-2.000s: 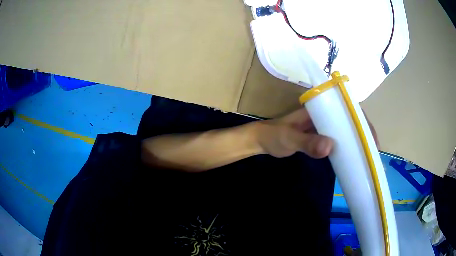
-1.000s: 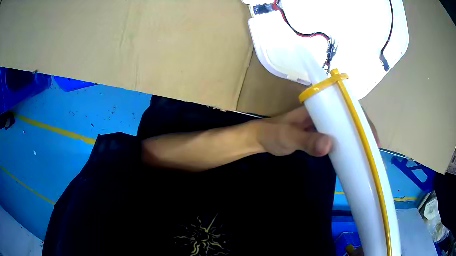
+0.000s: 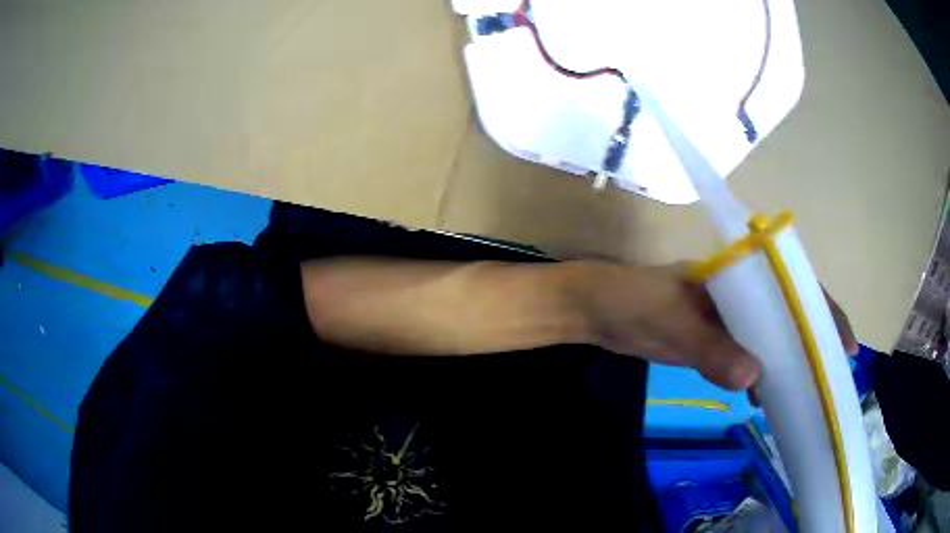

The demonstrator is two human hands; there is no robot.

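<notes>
My left hand [image 3: 693, 328] is bare and closed around the front part of the white tube [image 3: 792, 354] in its yellow frame [image 3: 807, 302]. The tube slants down to the lower right and runs out of the picture. Its translucent nozzle [image 3: 696, 165] points up and left, its tip at or just above the white panel [image 3: 688, 62], near the upper end of a dark strip [image 3: 622, 133]. A red and black wire [image 3: 568, 71] curves over the panel to that strip. The panel is cut off by the top edge. My right hand is not in view.
The panel lies on a cardboard-covered bench [image 3: 313, 115]. Below it are a blue floor with yellow lines [image 3: 89, 283] and blue plastic items [image 3: 693, 479] at the lower right. A dark sleeve-like shape is at the right edge.
The nozzle and tube have moved right and down, away from the panel's near edge, uncovering the dark strip there. My left hand moved with the tube. The whole view has shifted, with the panel further left.
</notes>
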